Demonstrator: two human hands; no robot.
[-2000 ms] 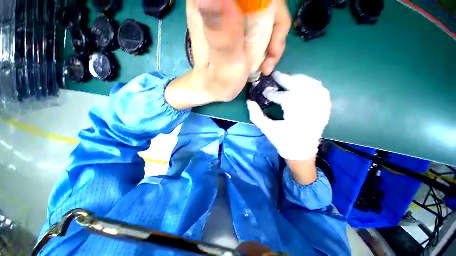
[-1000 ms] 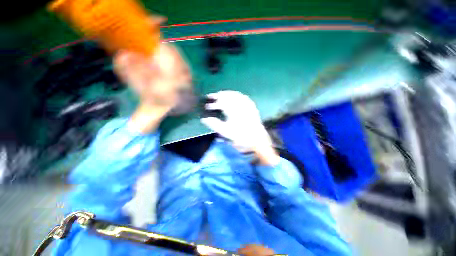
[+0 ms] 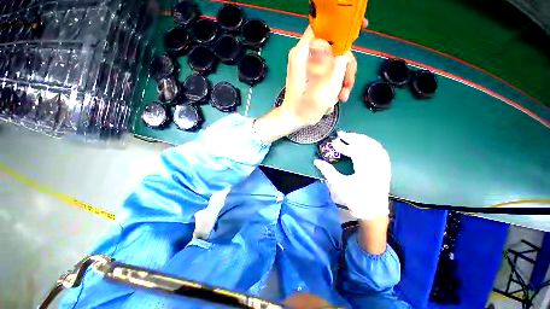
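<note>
My left hand (image 3: 316,84), bare, is closed around the grip of the electric screwdriver (image 3: 339,25), whose orange body is upright at the top. The hand is over the round grey perforated screw dish (image 3: 312,131) and covers much of it. The driver bit is hidden. My right hand (image 3: 363,178), in a white glove, holds a small round black unit (image 3: 329,150) at its edge between thumb and fingers. The unit lies on the green mat just right of the dish, with a patterned face showing. No screws can be made out.
Several black units (image 3: 224,96) lie left of the dish. Three more (image 3: 379,95) lie to the right. Clear blister trays (image 3: 66,72) are stacked at the far left. A blue bin (image 3: 479,253) with black parts is below the bench edge at lower right. A black cable (image 3: 482,209) crosses there.
The view has swung and steadied. My left hand with the screwdriver is now over the dish; two seconds ago it was at the unit. My right hand still holds a unit.
</note>
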